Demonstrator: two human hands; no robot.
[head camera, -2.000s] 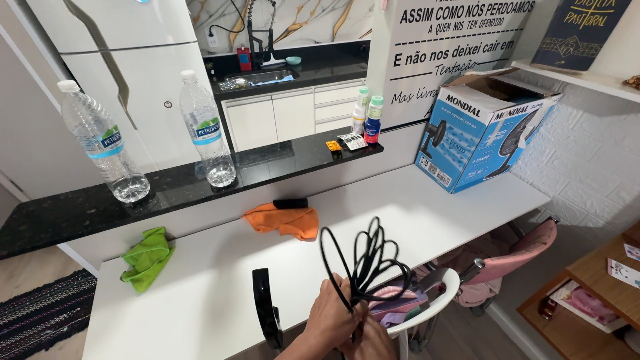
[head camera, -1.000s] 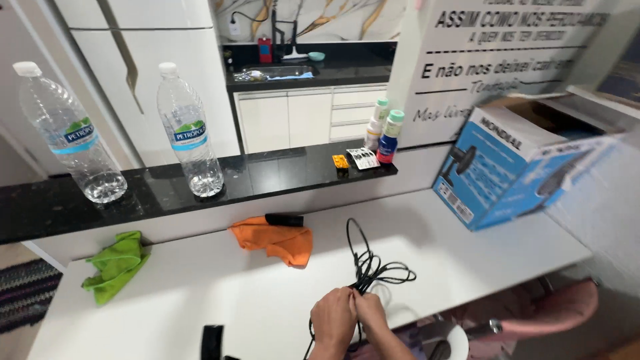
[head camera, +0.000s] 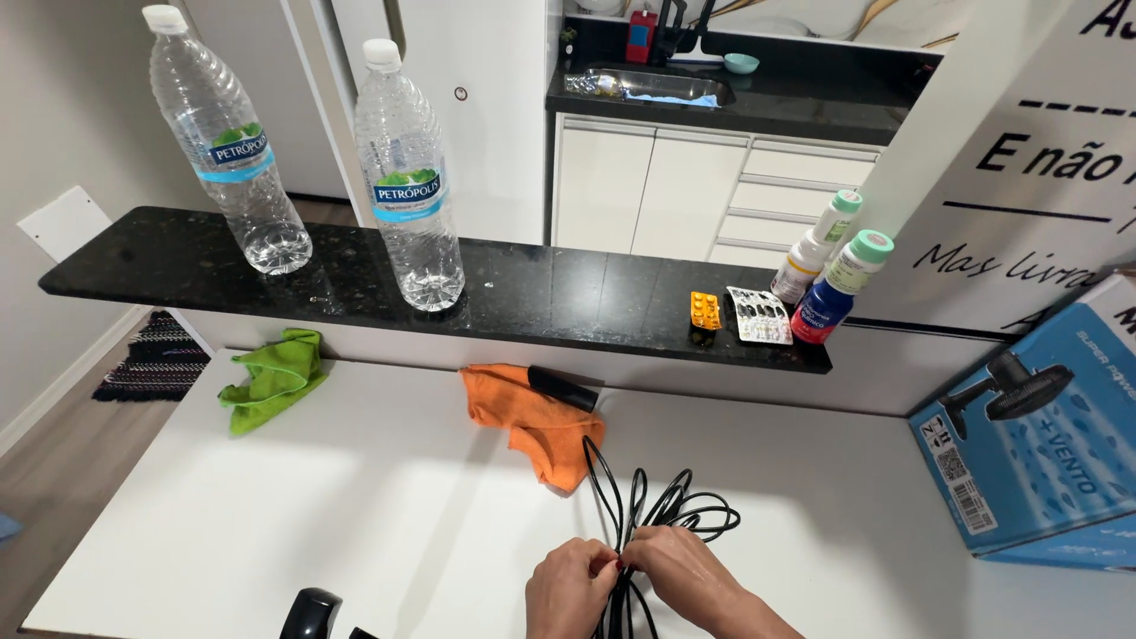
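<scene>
A looped black cable (head camera: 670, 506) lies bunched over the white table, its loops fanning out beyond my hands. My left hand (head camera: 571, 586) and my right hand (head camera: 679, 568) meet at the middle of the bundle, fingertips pinched together around a small red thing (head camera: 620, 563), too small to identify. Both hands grip the bundle there. Just past the loops lies an orange cloth (head camera: 532, 430) with a black cylindrical object (head camera: 563, 389) on its upper edge. A glossy black object (head camera: 311, 614) is partly in view at the bottom edge, left of my hands.
The white table (head camera: 355, 497) holds a green cloth (head camera: 275, 377) and a blue fan box (head camera: 1038, 444). On the black stone ledge (head camera: 550, 293) stand two clear plastic bottles (head camera: 408, 195), several small medicine bottles (head camera: 825, 297) and blister packs (head camera: 760, 315). A kitchen sink is beyond.
The cable bundle, held up above the table's front edge two seconds ago, is now lower and over the tabletop. My hands have come together at its middle. The view has shifted.
</scene>
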